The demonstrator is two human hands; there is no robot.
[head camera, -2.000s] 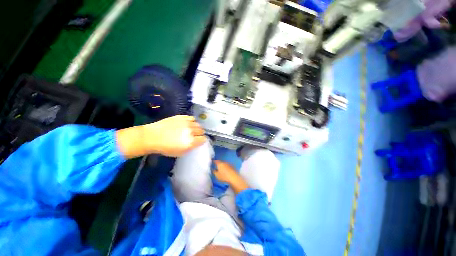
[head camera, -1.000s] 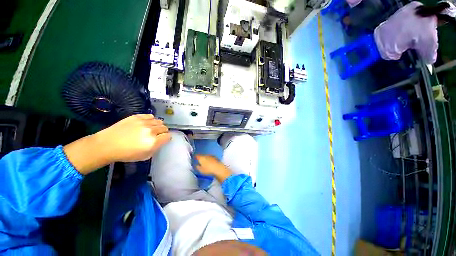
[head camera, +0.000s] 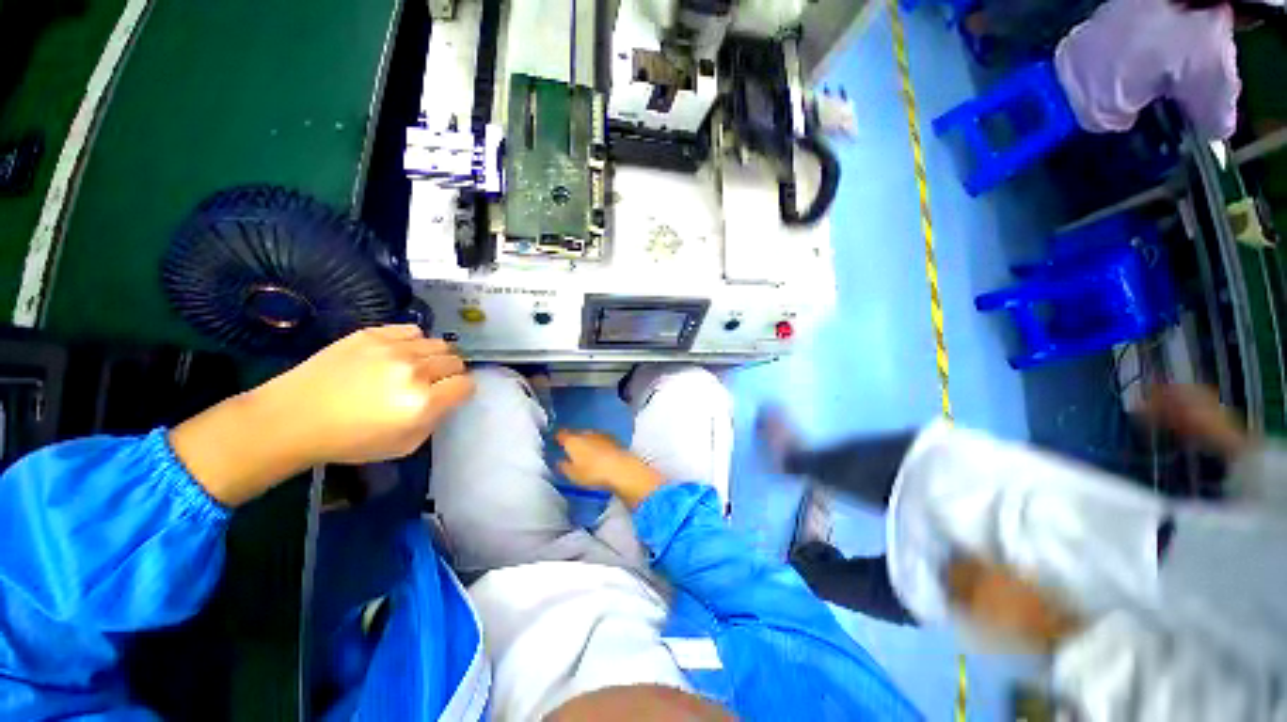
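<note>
The white two-station machine [head camera: 663, 268] stands in front of me. Its left fixture [head camera: 548, 176] is a dark green plate near the front. On the right side a dark unit [head camera: 759, 92] sits farther back, with a bare pale surface before it. The control screen [head camera: 642, 325] is dark. My left hand [head camera: 374, 395] is loosely closed at the machine's front left corner, above my left knee; whether anything is inside it is hidden. My right hand [head camera: 600, 463] rests between my thighs, fingers partly curled, with no object visible in it.
A black desk fan [head camera: 275, 268] stands left of the machine by the green conveyor [head camera: 282, 127]. Dark trays [head camera: 28, 388] are at the left edge. A blurred person in white [head camera: 1016, 536] is in the aisle at right. Blue stools [head camera: 1080, 303] and a person in pink [head camera: 1150, 71] are beyond.
The dark unit at the right station has moved back, away from me. A person in white has come into view at lower right. My hands have hardly moved since one second ago.
</note>
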